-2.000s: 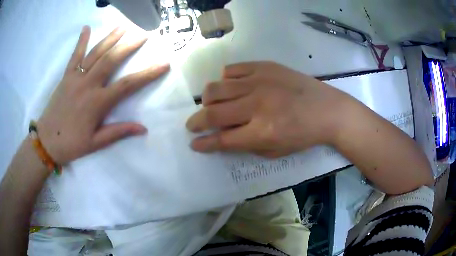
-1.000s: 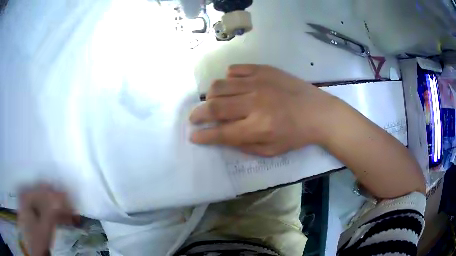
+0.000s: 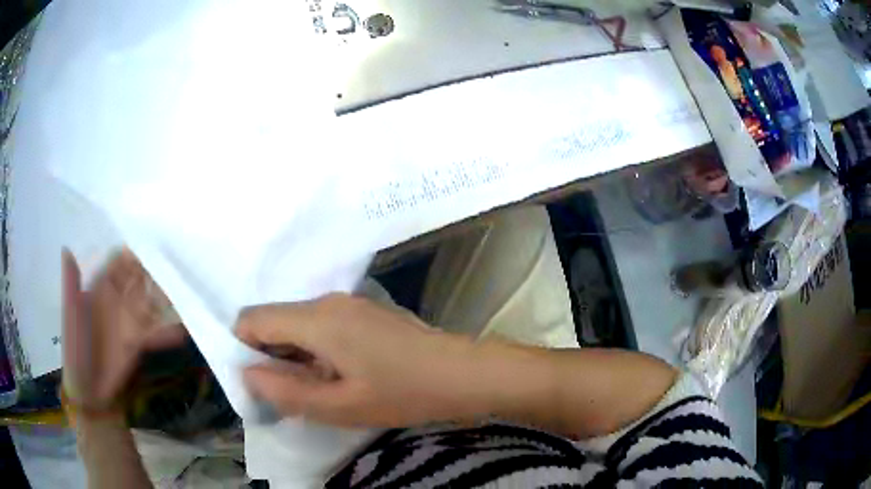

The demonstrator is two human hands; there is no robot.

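A white fabric panel [image 3: 229,191] lies over the left part of the white machine table and hangs over its front edge. My right hand [image 3: 325,358] pinches the panel's edge near my lap. My left hand [image 3: 110,329] is blurred at the lower left, fingers apart, beside the slanting fabric edge; part of it is behind the cloth. The presser foot area [image 3: 349,21] shows at the top, beyond the fabric.
Silver snips [image 3: 554,11] with a dark red strip [image 3: 614,31] lie at the top. Ruler markings run along the table front [image 3: 535,124]. At right are a box of colourful items [image 3: 754,91], a glass jar [image 3: 767,265], a plastic-wrapped bundle [image 3: 731,334] and cardboard [image 3: 817,334].
The view has shifted. My right hand has come off the table to the fabric edge near my lap. My left hand has moved from flat on the cloth to the lower left.
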